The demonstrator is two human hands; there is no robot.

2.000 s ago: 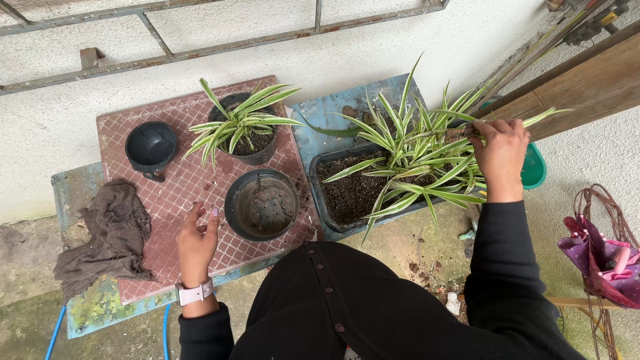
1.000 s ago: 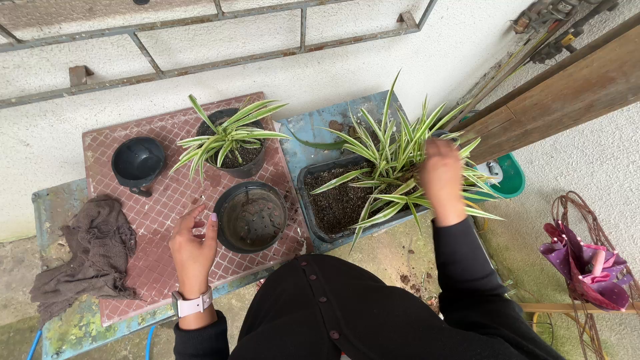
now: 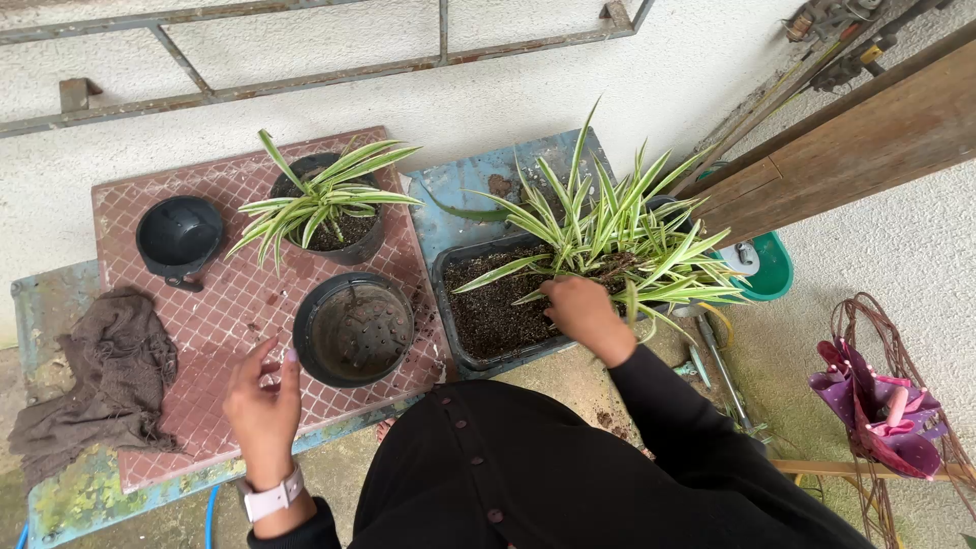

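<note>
My right hand reaches into a black rectangular planter of dark soil, at the base of variegated spider plants. Its fingertips are hidden, so whether they grip anything is unclear. My left hand, with a pale watch on the wrist, is held with fingers apart and nothing in it, left of a round black pot with a little soil on its bottom. Behind that pot, a potted spider plant stands in soil. A small black pot lies at the left of the tiled board.
A brown cloth lies over the board's left edge. A cut aloe-like leaf is on the blue table. At the right are a wooden plank, a green container and a purple hanging decoration. A metal frame crosses the wall.
My right hand has moved from the upper right side of the spider plants down and left to the soil at their base. My left hand stays beside the round pot.
</note>
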